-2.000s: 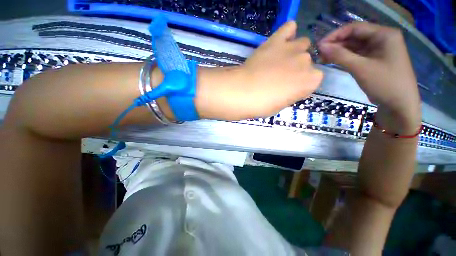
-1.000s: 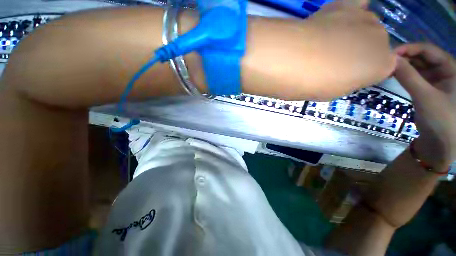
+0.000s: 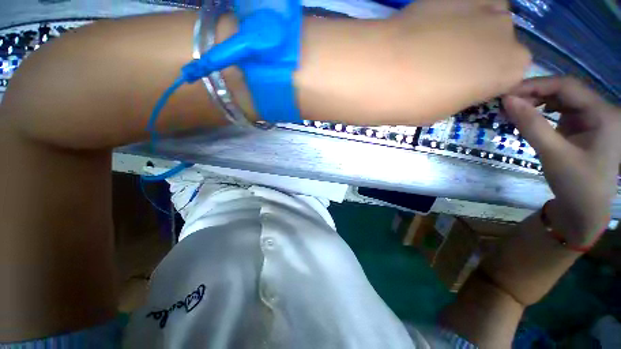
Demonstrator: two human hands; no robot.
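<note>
The circuit board panels (image 3: 470,136) form a long strip crowded with black, blue and silver parts, running across behind my forearm. My left hand (image 3: 456,61), with a blue wrist strap (image 3: 276,58) and silver bangle, reaches across above the boards at the upper right; its fingers are mostly hidden behind its back. My right hand (image 3: 568,126), with a red string on the wrist, is over the boards at the right. Its thumb and index fingertips are close together beside my left hand; I cannot tell if a small part is between them.
The grey metal rail (image 3: 327,157) runs along the front of the boards. A dark flat rectangle (image 3: 396,199) lies on the white front ledge (image 3: 470,210). Cardboard boxes (image 3: 457,249) stand on the green floor below. A blue bin edge shows at the top.
Since two seconds ago both hands have moved to the right, and my left forearm looks nearer. Since one second ago my right hand has shifted slightly left, its fingertips lower over the boards.
</note>
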